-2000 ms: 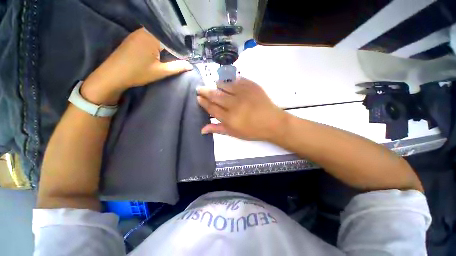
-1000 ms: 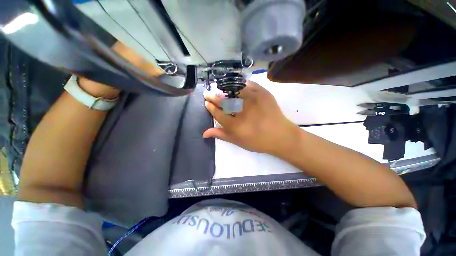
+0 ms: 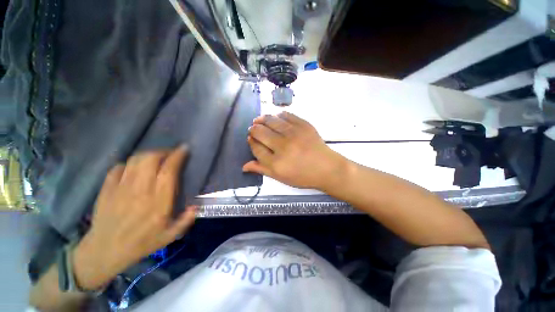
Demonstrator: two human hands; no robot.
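Note:
The dark grey cloth (image 3: 201,109) lies on the white machine table, its upper part under the sewing machine head (image 3: 277,27). The needle area is brightly lit beside a round dark tension part (image 3: 282,73). My right hand (image 3: 286,149) rests at the cloth's right edge, palm down, just below the tension part, fingers partly curled; whether it grips the cloth is hidden. My left hand (image 3: 143,201) is blurred, over the lower left part of the cloth near the table's front edge, thumb apart from the fingers. A thin dark loop of thread (image 3: 246,196) hangs at the cloth's lower edge.
A measuring tape (image 3: 280,209) runs along the front table edge. A black holder (image 3: 459,152) with small black pieces is at the right. Dark garments with stitched seams (image 3: 39,91) hang at the left. A blue item (image 3: 159,253) shows below the table.
My left hand has moved from beside the needle down and toward me, over the lower cloth. The cloth's lower edge has shifted up. My right hand has stayed near the cloth's right edge.

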